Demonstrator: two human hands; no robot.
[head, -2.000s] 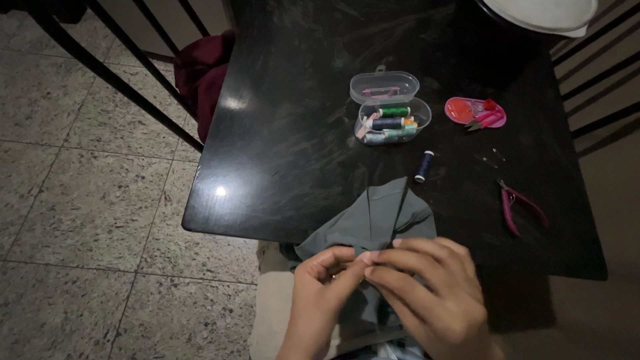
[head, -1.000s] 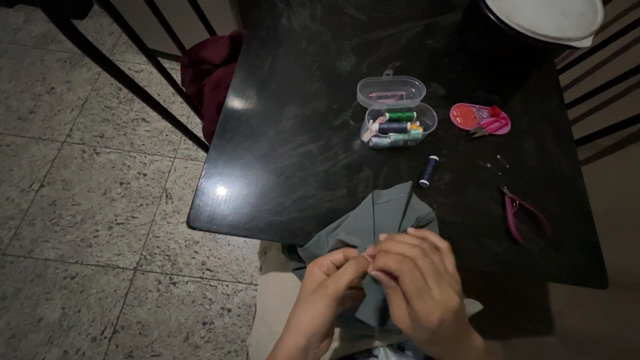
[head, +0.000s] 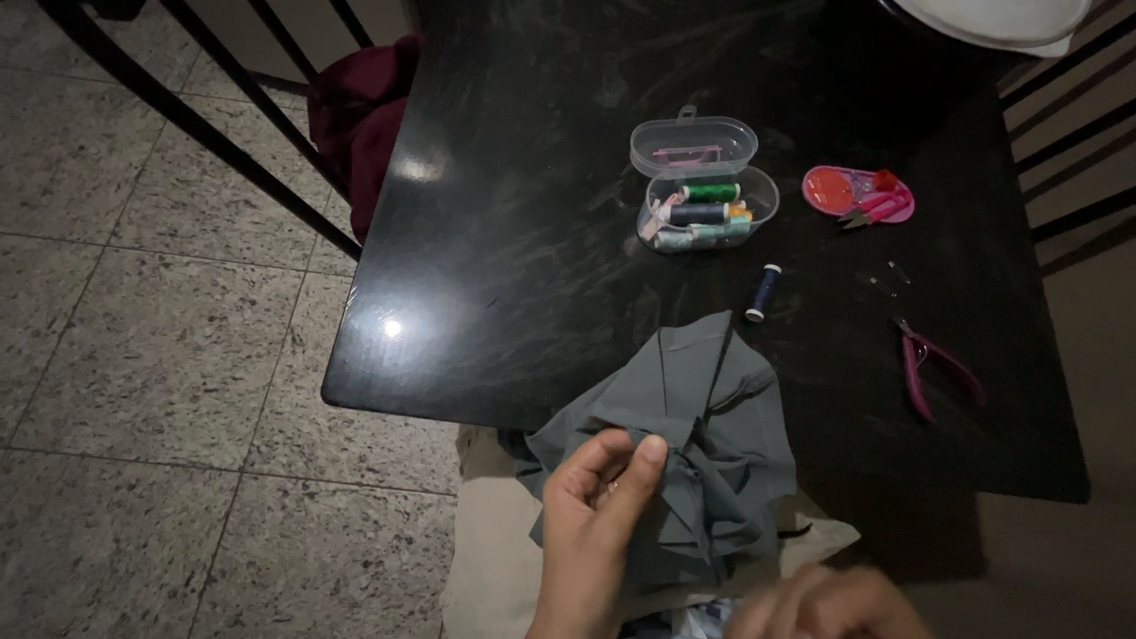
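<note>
Grey fabric lies over the table's front edge and hangs down over a beige cloth. My left hand pinches a fold of it between thumb and index finger. My right hand is blurred at the bottom edge, away from the fold; whether it holds a needle or thread cannot be seen. Just beyond the fabric lies a dark blue thread spool. Behind it stands an open clear plastic box with several thread spools, one of them green. Pink-handled nippers rest to the right.
Two small safety pins lie on the black table. A pink sewing case with small snips is at the right. A dark pot with a white lid stands at the back right. Chairs flank the table, the left one holding maroon cloth.
My right hand has left the pinched fold and moved down and to the right, toward the bottom edge. My left hand still grips the grey fabric.
</note>
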